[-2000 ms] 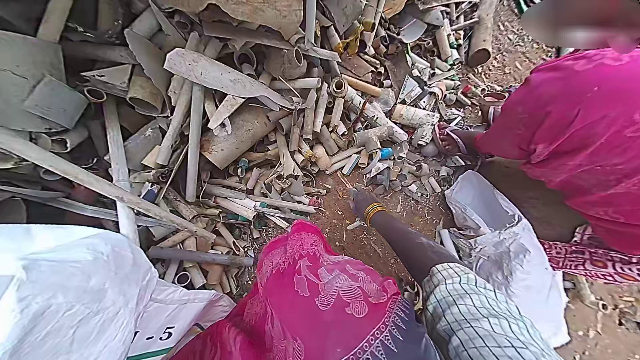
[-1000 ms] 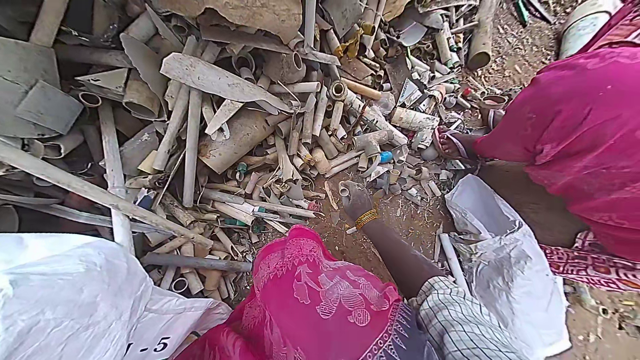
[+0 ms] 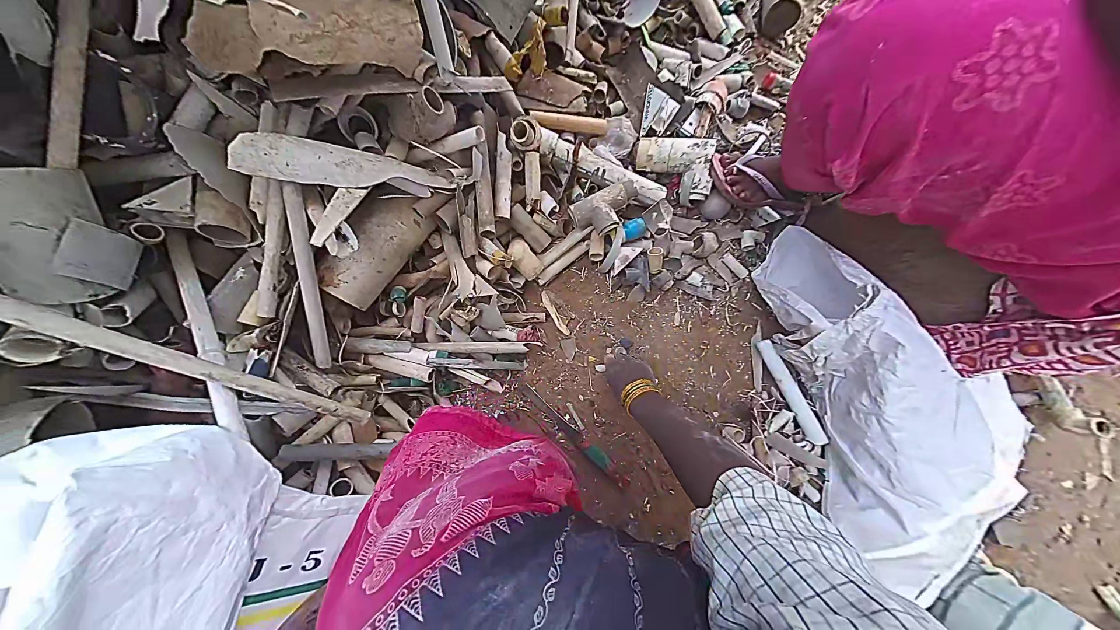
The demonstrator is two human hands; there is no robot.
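My right hand (image 3: 623, 366), with yellow bangles at the wrist, is low over the bare soil, its fingers curled near small pale fragments; whether it holds one is too small to tell. Left of it a narrow tool with a green part (image 3: 598, 457) lies on the ground beside my pink cloth (image 3: 464, 499). Beyond the hand are broken plastic pipe pieces (image 3: 573, 254) and a blue pipe fitting (image 3: 634, 229). My left hand is out of sight.
A heap of scrap pipes (image 3: 297, 254) rises at the left and ahead. White sacks (image 3: 131, 516) lie at the lower left and right (image 3: 910, 437). Another person in pink cloth (image 3: 945, 157) sits at the upper right, a sandalled foot (image 3: 752, 184) beside the scrap.
My right hand has drawn back from the edge of the pipe pieces to the soil nearer my body. The tool with the green part has come into sight beside my cloth.
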